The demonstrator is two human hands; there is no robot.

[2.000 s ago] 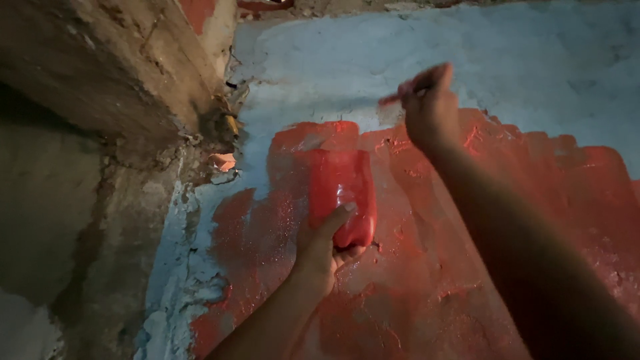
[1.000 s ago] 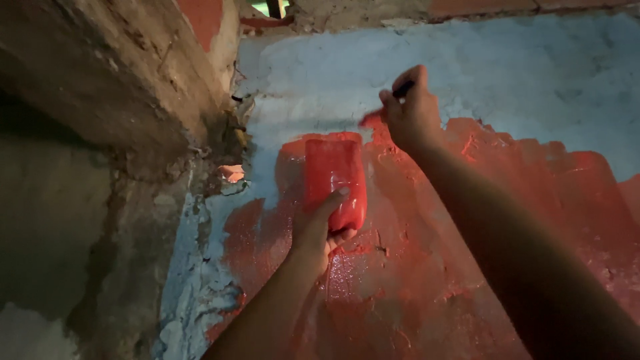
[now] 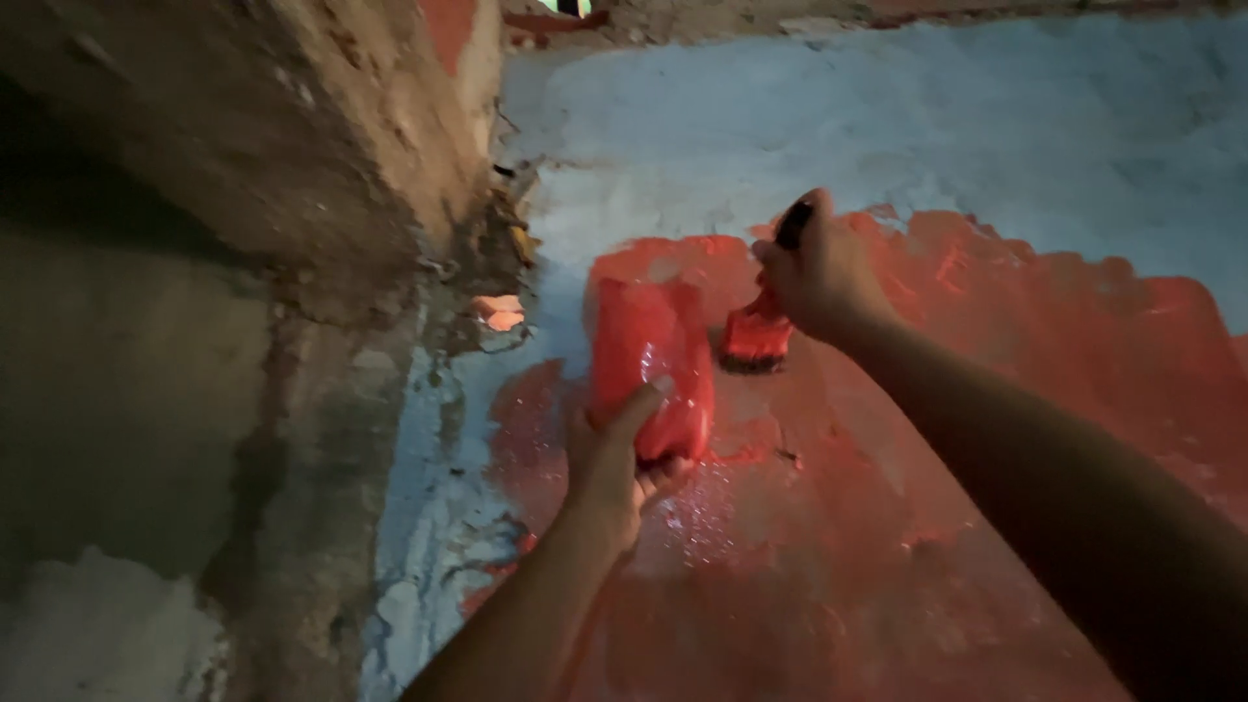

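My left hand (image 3: 624, 453) grips the lower part of a red-coated plastic container (image 3: 651, 366), its thumb across the front. To its right, my right hand (image 3: 824, 268) is closed around the dark handle of a paintbrush (image 3: 757, 336). The brush head is coated in wet red paint, and its dark bristle tips point down, a little apart from the container. Behind both hands is a wall with a red painted area (image 3: 1024, 390) below and light blue (image 3: 877, 117) above. Whether the bristles touch the wall cannot be told.
On the left a rough concrete beam (image 3: 361, 127) juts out above a bare, stained wall (image 3: 127, 390). A broken corner with a lit orange-pink fragment (image 3: 499, 312) lies beside the blue edge. A rough ledge (image 3: 702, 21) runs along the top.
The brush head now points downward beside the container; one second ago my right hand held it higher, near the upper edge of the red. My left hand still holds the container.
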